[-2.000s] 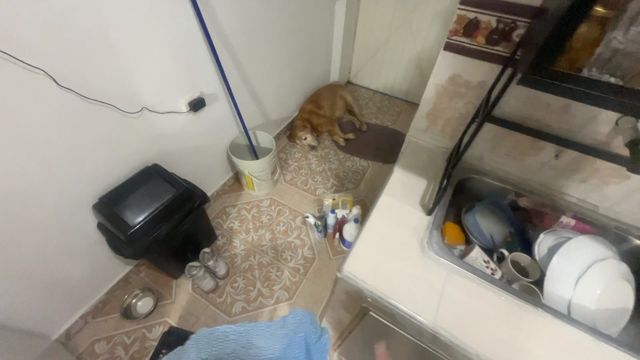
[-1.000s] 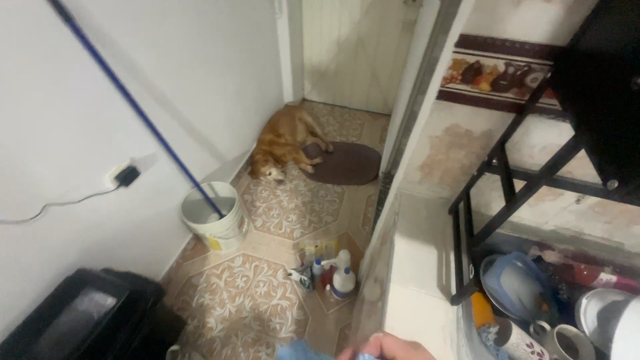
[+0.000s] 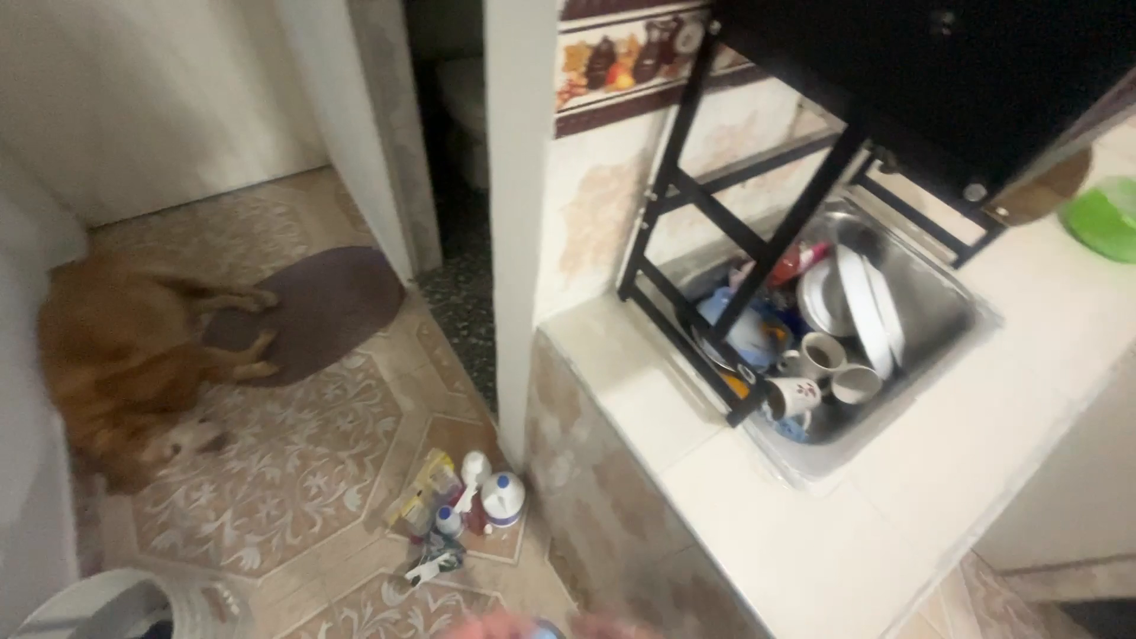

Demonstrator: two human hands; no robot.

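Note:
Blurred parts of both my hands show at the bottom edge, close together. My left hand (image 3: 486, 625) and my right hand (image 3: 612, 627) have a small bit of light blue cloth (image 3: 546, 630) between them; which hand grips it I cannot tell. Beyond them on the tiled floor stand cleaning bottles, among them a white jug with a blue cap (image 3: 503, 499) and a spray bottle (image 3: 473, 469). To the right, a steel sink (image 3: 941, 355) holds white plates (image 3: 859, 311), several mugs (image 3: 823, 353) and other dishes.
A brown dog (image 3: 115, 355) lies on the floor by a dark oval mat (image 3: 328, 311). A white bucket (image 3: 204, 612) stands at the lower left. A black metal rack (image 3: 768, 257) rises over the sink and counter (image 3: 763, 515). A green bowl (image 3: 1105, 217) is at the right. An open doorway (image 3: 453, 222) lies behind.
The view has swung right and closer to the dog, bottles and sink. The blue cloth, spread wide at the bottom two seconds ago, now shows only as a small piece between my hands.

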